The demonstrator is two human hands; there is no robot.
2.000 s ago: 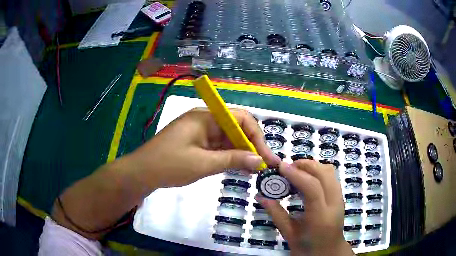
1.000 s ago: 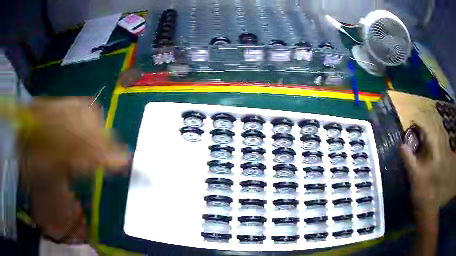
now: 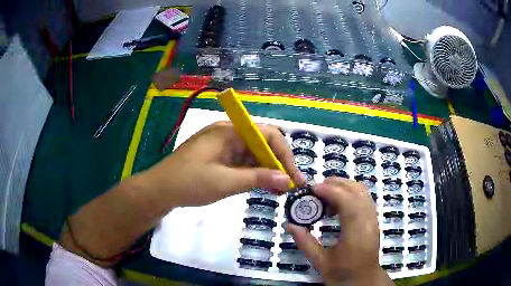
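Note:
My left hand (image 3: 207,167) holds a thick yellow test probe (image 3: 252,134) like a pen, its lower end at the top rim of a speaker driver. Red and black leads run from the probe's rear. My right hand (image 3: 347,229) pinches the speaker driver (image 3: 306,209) by its edge, with the silver ringed face towards me. Both hands are over the white packing tray (image 3: 185,234), which carries rows of drivers standing on edge and hides partly behind my hands.
A brown cardboard sheet (image 3: 468,167) with a few dark discs lies at right on dark layered trays (image 3: 447,195). At the back are a clear sorting tray (image 3: 314,78), a white fan (image 3: 453,57) and a paper sheet (image 3: 120,33). A slim metal tool (image 3: 115,111) lies at left.
One second ago my hands were apart, the left at far left and the right over the cardboard with a disc. Now they meet over the tray, with the probe against the driver.

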